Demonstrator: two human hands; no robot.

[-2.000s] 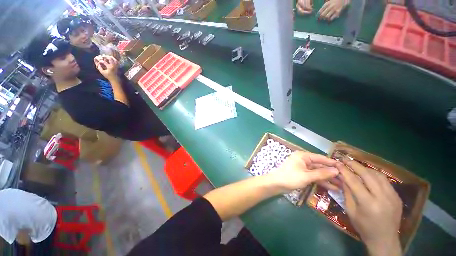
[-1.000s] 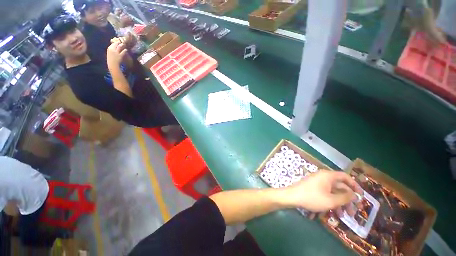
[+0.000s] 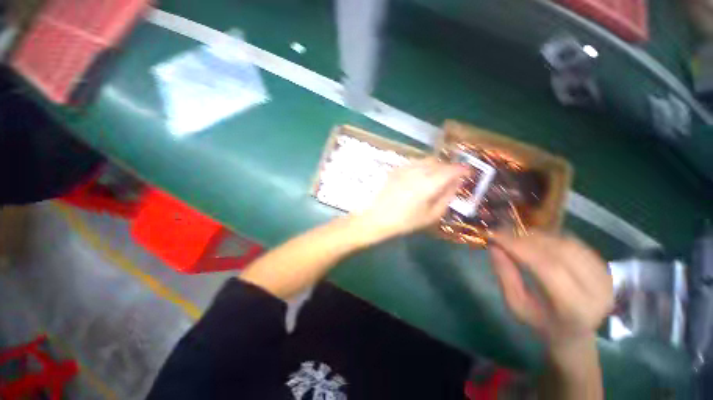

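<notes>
My left hand [image 3: 414,195] holds a white rectangular housing frame [image 3: 486,184] over the larger parts box [image 3: 561,187], which is filled with copper-coloured inner parts [image 3: 508,211]. My right hand [image 3: 551,281] is at the near right edge of that box, fingers bent and pointing left; it is blurred, and I cannot tell whether it holds something small. The smaller parts box [image 3: 320,176] with white ring parts [image 3: 356,170] stands left of the larger box, partly behind my left hand.
A pale bubble-wrap sheet [image 3: 209,86] lies at left on the green bench [image 3: 258,160]. A compartment tray [image 3: 70,43] is at upper left. A grey upright post [image 3: 361,47] stands behind the boxes. Blurred frames [image 3: 575,70] lie at upper right. A pale boxy object [image 3: 647,301] is at right. Red stools [image 3: 176,230] stand below.
The view has turned down and to the right. My right hand, out of view one second ago, is back in the picture near the larger box. My left hand still holds the white frame.
</notes>
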